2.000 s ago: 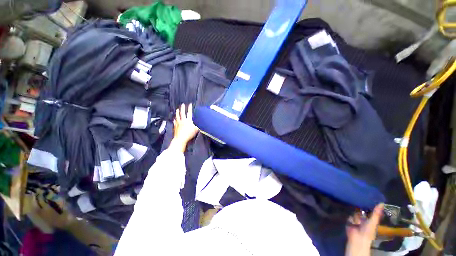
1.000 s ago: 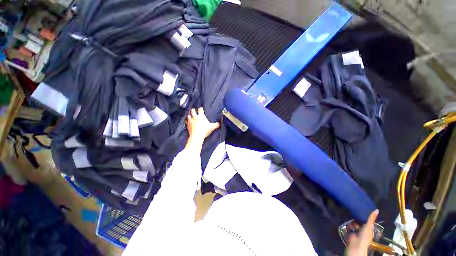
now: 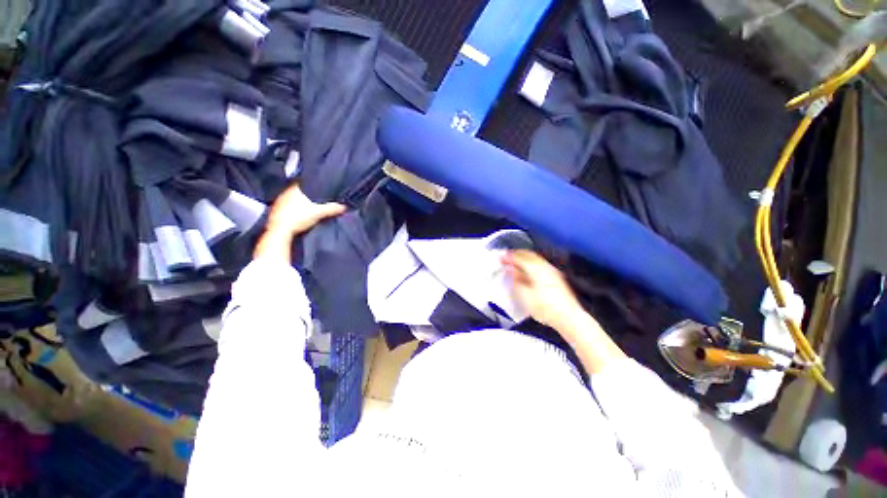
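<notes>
My left hand (image 3: 294, 212) lies on the dark grey garment parts, thumb spread from the fingers, with no clear grip on the cloth. My right hand (image 3: 541, 288) has its fingertips at the right edge of the white-backed pieces (image 3: 401, 280), in front of my body, and appears to pinch that edge. The padded blue sleeve board (image 3: 554, 209) runs diagonally over the pressing table, just beyond my right hand. The steam iron (image 3: 692, 352) rests at the board's right end, silver soleplate visible, with no hand on it.
Bundled garment parts (image 3: 73, 146) with white patches fill the left. A dark garment (image 3: 652, 126) lies crumpled beyond the board. A yellow steam hose (image 3: 766, 229) hangs at right, near a white cloth (image 3: 763, 384) and a white roll (image 3: 823, 444). A blue crate (image 3: 342, 389) shows below.
My right hand has left the sleeve board's right end, by the iron, and moved left to the white-backed pieces. My left hand stays on the dark parts. The camera view has shifted.
</notes>
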